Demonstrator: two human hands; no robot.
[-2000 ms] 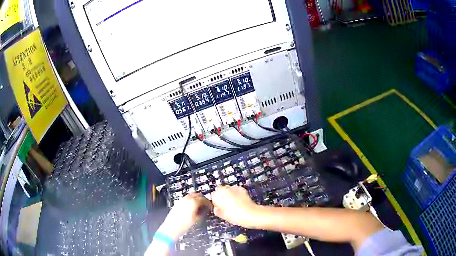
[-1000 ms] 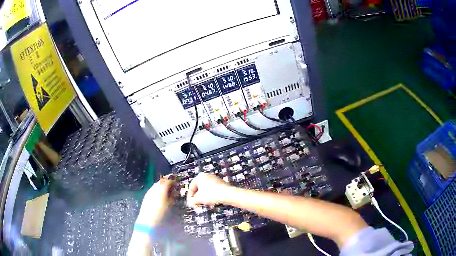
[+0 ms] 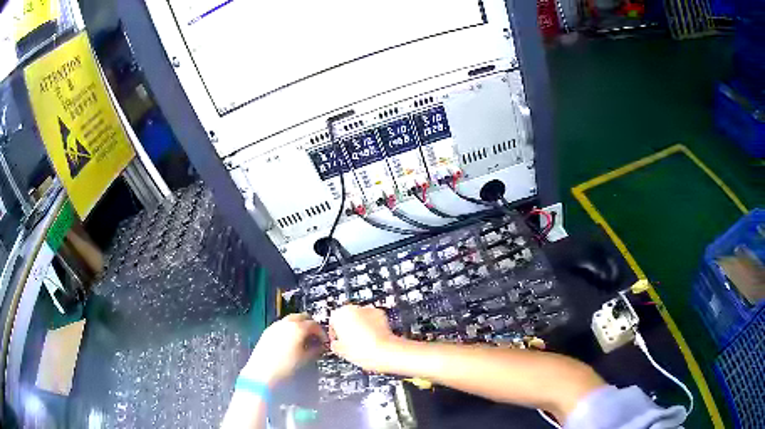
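Note:
A tray (image 3: 470, 314) with rows of small black-and-silver assemblies lies in front of the tester. My left hand (image 3: 292, 342), with a blue band at the wrist, is over the tray's left part, fingers bent together. My right hand (image 3: 359, 335) is beside it, fingers curled, the two hands almost touching. What is between the fingertips is too small and hidden to tell. A test fixture (image 3: 387, 408) stands below the hands, with a small yellow piece (image 3: 419, 383) beside it. Another cream fixture (image 3: 614, 325) with a white cord is at the right.
The rack tester (image 3: 386, 176) stands behind the tray, with four lit displays and black and red leads. A black mouse (image 3: 594, 266) is right of the tray. Stacked trays (image 3: 180, 251) and a yellow ESD sign (image 3: 80, 126) are at left. A blue crate (image 3: 738, 272) is on the floor at right.
Both hands moved left over the tray, then a little back right, staying close together. The whole view shifted slightly. The digits on the displays changed.

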